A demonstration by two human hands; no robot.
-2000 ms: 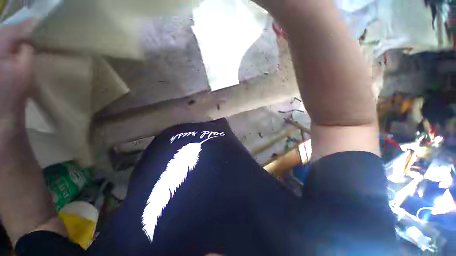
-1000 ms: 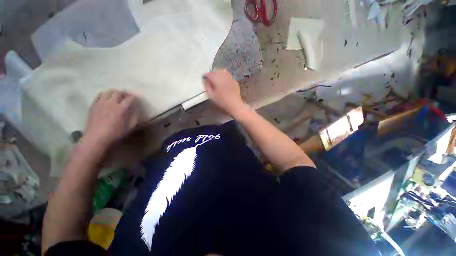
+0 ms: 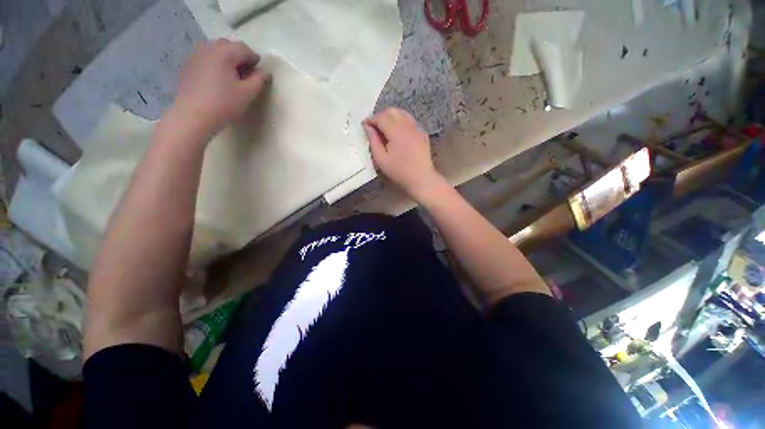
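A large cream cut piece (image 3: 268, 159) lies flat in front of me, with a curved right edge. A second cream layer (image 3: 327, 42) lies over its upper part. My left hand (image 3: 220, 88) is at the left edge of this upper layer, fingertips closed on it. My right hand (image 3: 401, 149) is at the right edge of the cream pieces, thumb and finger pinched together at the edge. A narrow pale strip (image 3: 348, 186) sticks out under the near edge, left of my right hand.
Red scissor handles (image 3: 457, 12) show at the top edge. A cream offcut (image 3: 547, 52) with a folded flap lies on the table at right. A speckled grey sheet (image 3: 419, 80) and a pale white-grey piece (image 3: 113, 75) lie under the cream. Crumpled white material (image 3: 38, 293) is at far left.
My left hand has moved up and away from me across the cream piece. An upper cream layer now shows on top. My right hand stays near the right edge, its fingers pinched.
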